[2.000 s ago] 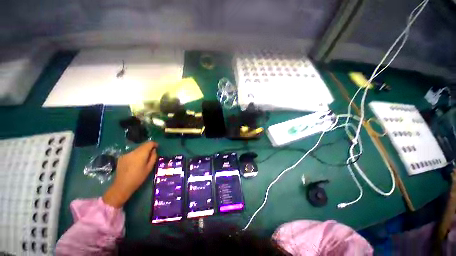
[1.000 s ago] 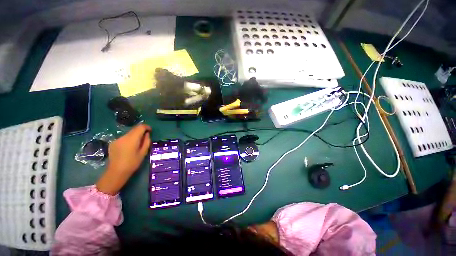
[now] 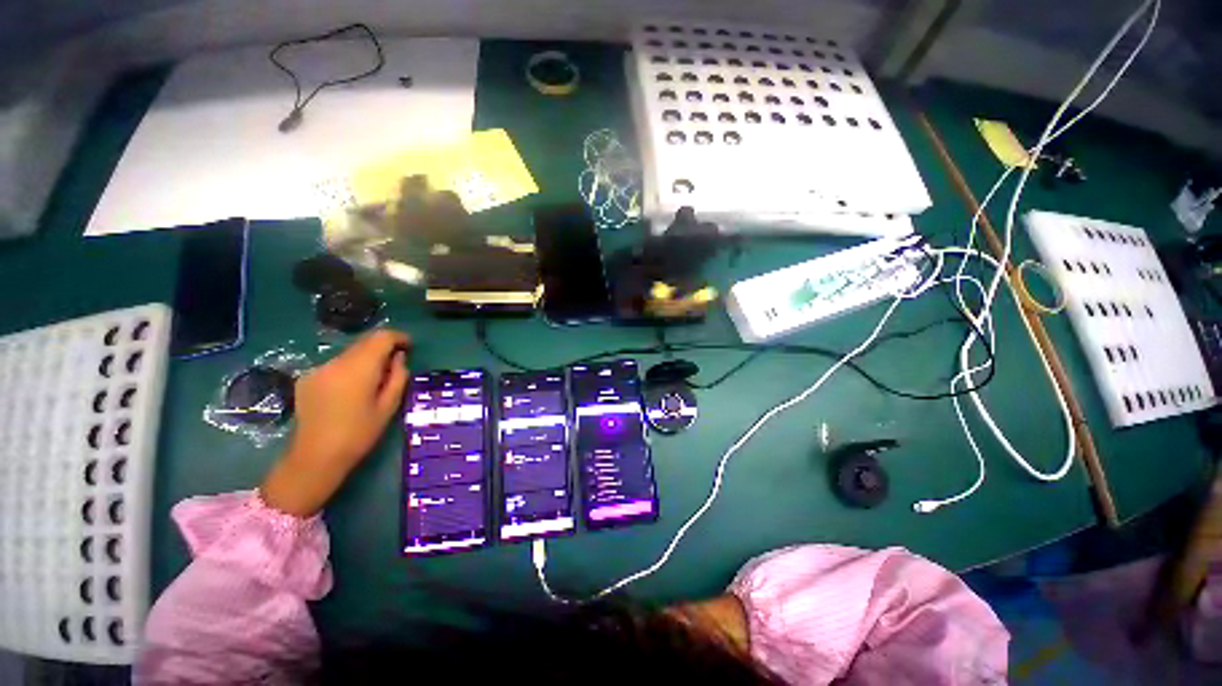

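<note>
Three upright phones with purple-lit screens stand side by side, a left phone (image 3: 446, 462), a middle phone (image 3: 535, 456) and a right phone (image 3: 615, 445). A white USB cable (image 3: 540, 558) is plugged into the middle phone's bottom edge. A black disc dock (image 3: 671, 407) with a ringed centre lies right of them. My left hand (image 3: 341, 413) rests left of the left phone, fingers curled, fingertips near its top corner; I cannot tell whether something small and dark is pinched there. My right hand is hidden behind dark hair at the bottom; only the wrist and pink sleeve show.
A tray (image 3: 83, 483) stands at left, a tray stack (image 3: 777, 121) at upper right, another tray (image 3: 1123, 319) at far right. Bagged discs (image 3: 259, 398), dark fixtures (image 3: 485, 275), a power strip (image 3: 828, 284), a spare black disc (image 3: 858, 474) and an idle phone (image 3: 212, 286) surround the phones.
The view has tilted downward since the earliest frame, so the bench sits higher in the picture. My left hand stays beside the left phone. No object has clearly moved.
</note>
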